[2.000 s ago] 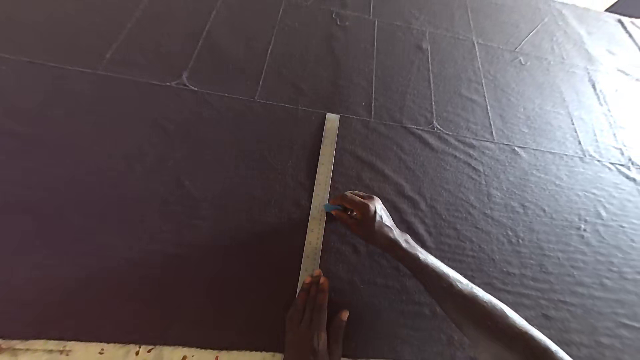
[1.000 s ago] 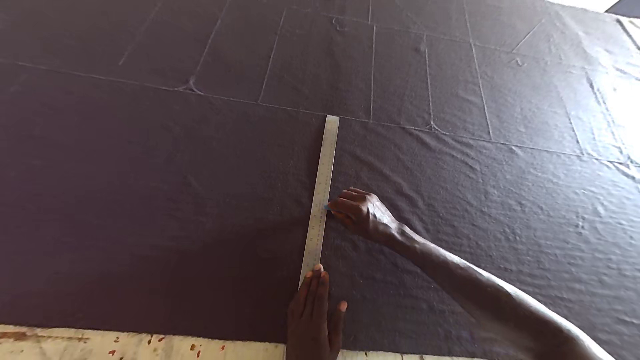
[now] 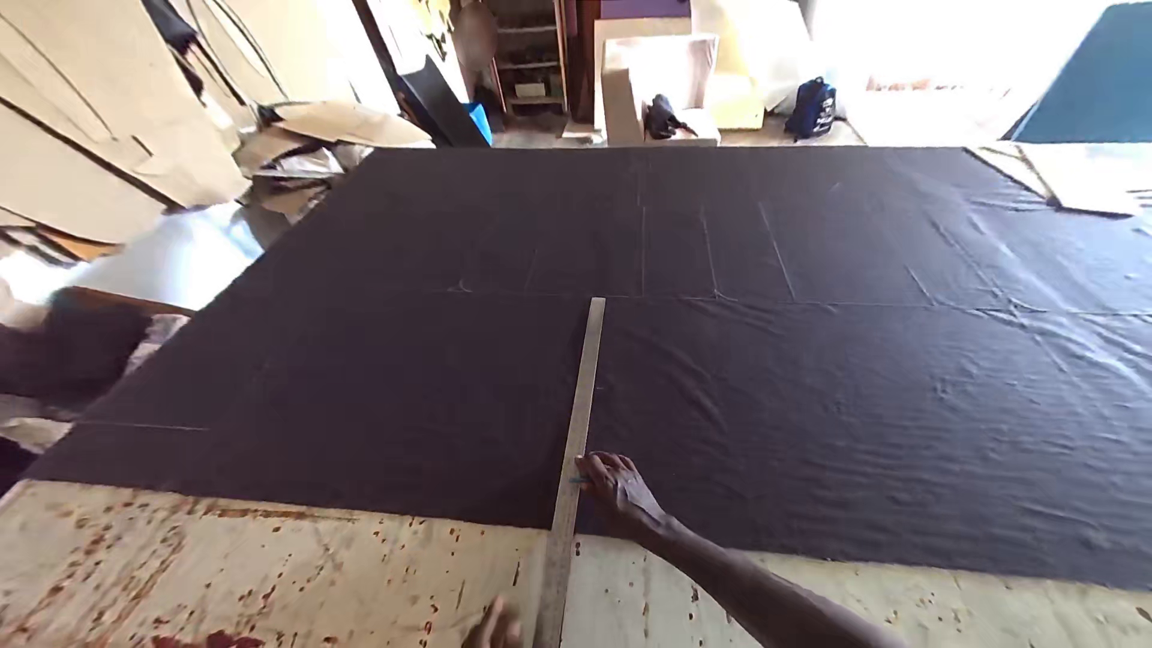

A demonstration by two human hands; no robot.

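Dark fabric (image 3: 378,378) marked with thin chalk-like lines is spread over a wooden table. A long metal ruler (image 3: 583,378) lies across its near part, its far end at a long marked line and its near end past the fabric's edge. My right hand (image 3: 616,486) pinches a small blue marking piece, perhaps tailor's chalk, against the ruler's right side. At the bottom edge of the view, my left hand (image 3: 497,625) is partly cut off, just left of the ruler; whether it touches the ruler or holds anything is unclear.
The table's stained wooden border (image 3: 297,562) shows along the near side. Cardboard sheets (image 3: 346,124) and other material are heaped beyond the left edge. Past the far edge stand foam-like blocks (image 3: 621,106) and a dark backpack (image 3: 813,108). Light boards (image 3: 1071,180) lie at the far right corner.
The view has tilted up and shows much more of the room. My left hand was pressing the ruler's near part and is now beside it at the frame's edge.
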